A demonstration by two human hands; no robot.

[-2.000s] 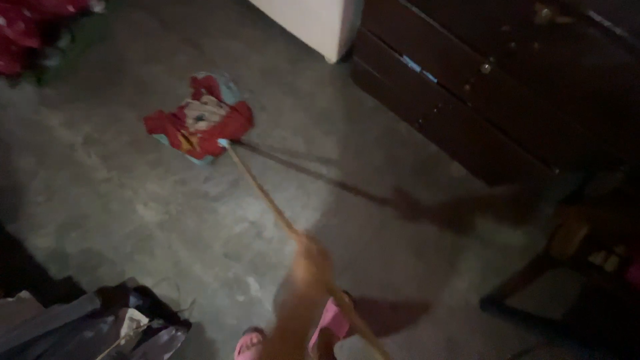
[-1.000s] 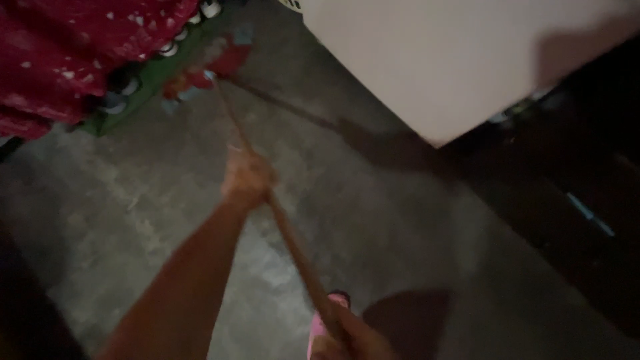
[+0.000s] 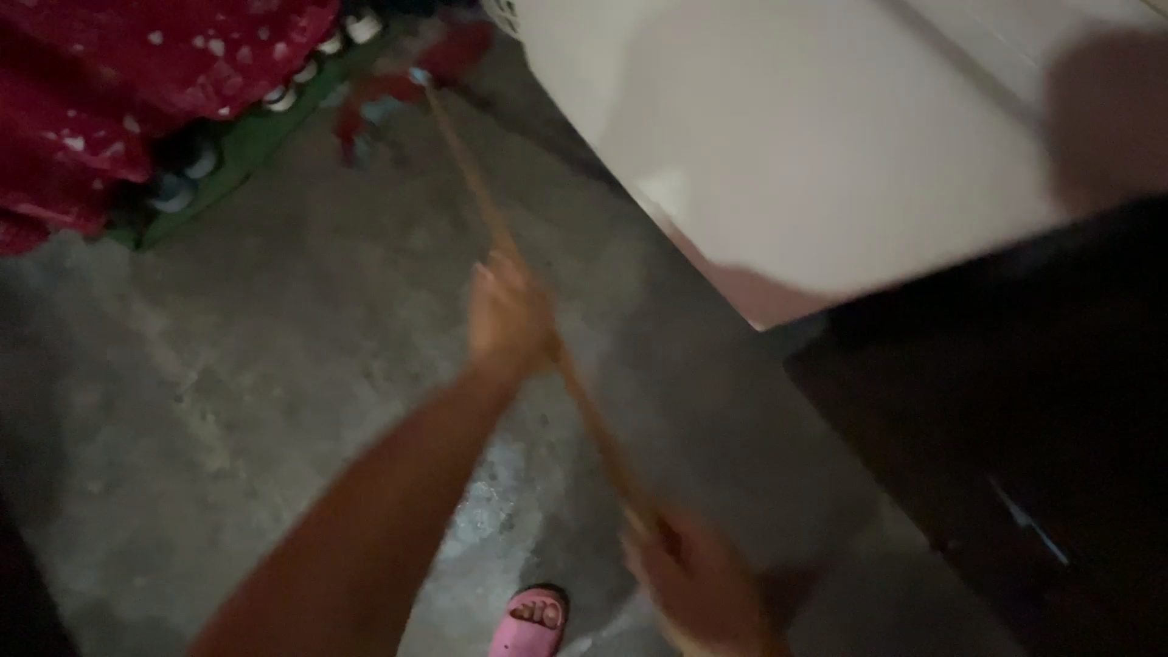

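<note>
My left hand (image 3: 513,310) is closed around the middle of a long wooden mop handle (image 3: 598,424). Lower down, at the right of my feet, my right hand (image 3: 698,575) grips the same handle near its upper end. The handle slants up and left to a mop head of red and light blue cloth (image 3: 456,55), which lies on the grey concrete floor (image 3: 310,301) beside the edge of a green mat. Blur softens the cloth and both hands.
A white appliance or cabinet (image 3: 785,155) juts in from the upper right. Dark wooden furniture (image 3: 985,438) stands at the right. At the upper left, a red patterned cloth (image 3: 164,82) hangs over shoes on the green mat (image 3: 228,178). A pink slipper (image 3: 532,625) is on my foot.
The mop head has moved from open floor to beside the green mat and shoes. My right hand, not visible in the oldest frame, now shows on the handle. The view has shifted considerably.
</note>
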